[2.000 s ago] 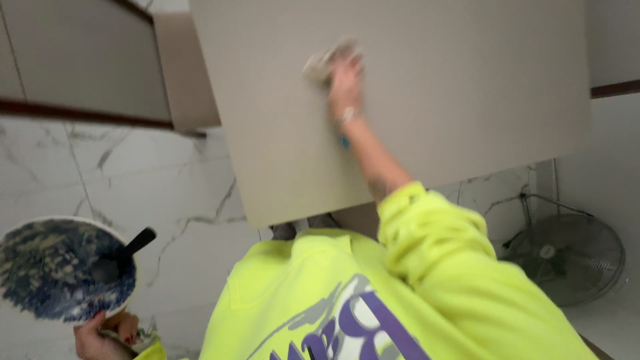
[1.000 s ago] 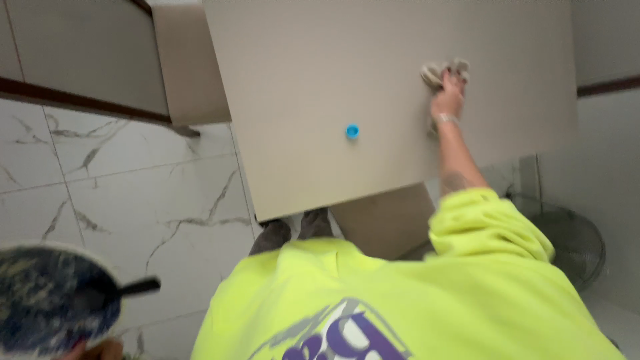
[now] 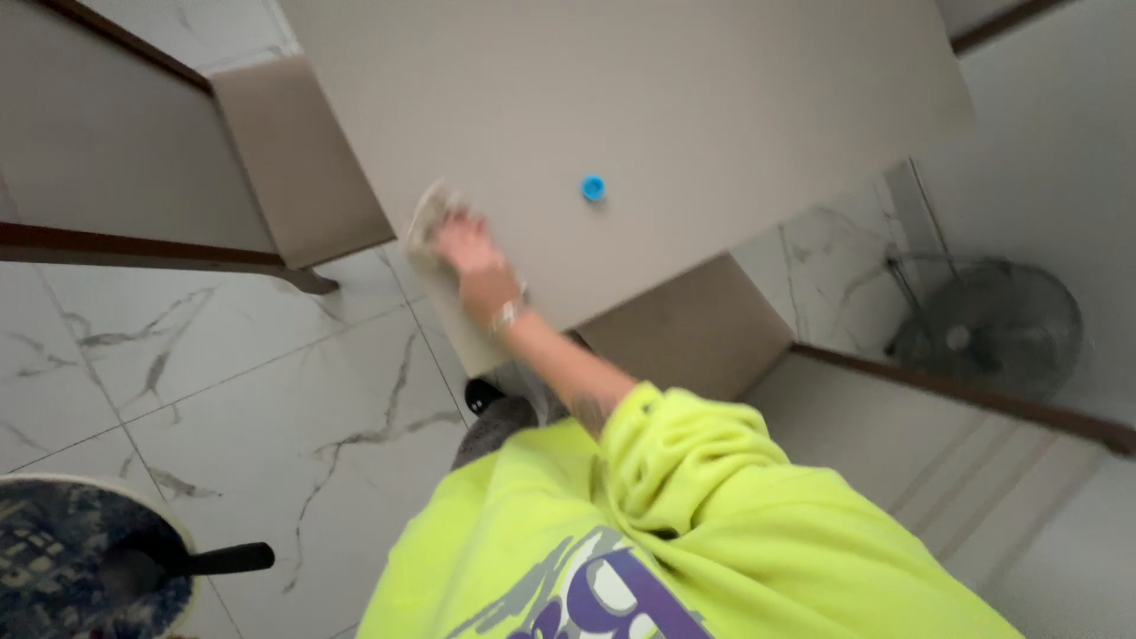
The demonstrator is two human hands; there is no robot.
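Observation:
My right hand (image 3: 470, 253) presses a pale cloth (image 3: 430, 222) on the near left corner of the beige tabletop (image 3: 710, 98). A small blue bottle cap (image 3: 593, 187) lies on the tabletop, to the right of that hand and apart from it. At the lower left is a round dark-patterned tray (image 3: 67, 541) with a light rim, and a black-handled utensil (image 3: 226, 559) rests in it with its handle over the rim. Of my left hand only a trace of fingers shows at the bottom edge by the tray, so its grip is hidden.
Upholstered chairs with dark wooden frames stand at the left (image 3: 297, 169) and at the near right (image 3: 701, 328) of the table. A standing fan (image 3: 985, 328) is at the right by the wall. The floor (image 3: 266, 390) is marble-patterned tile.
My right hand and the cloth have moved from right of the blue cap to the table's near left corner. My left hand, seen at the tray's rim two seconds ago, is now almost out of view.

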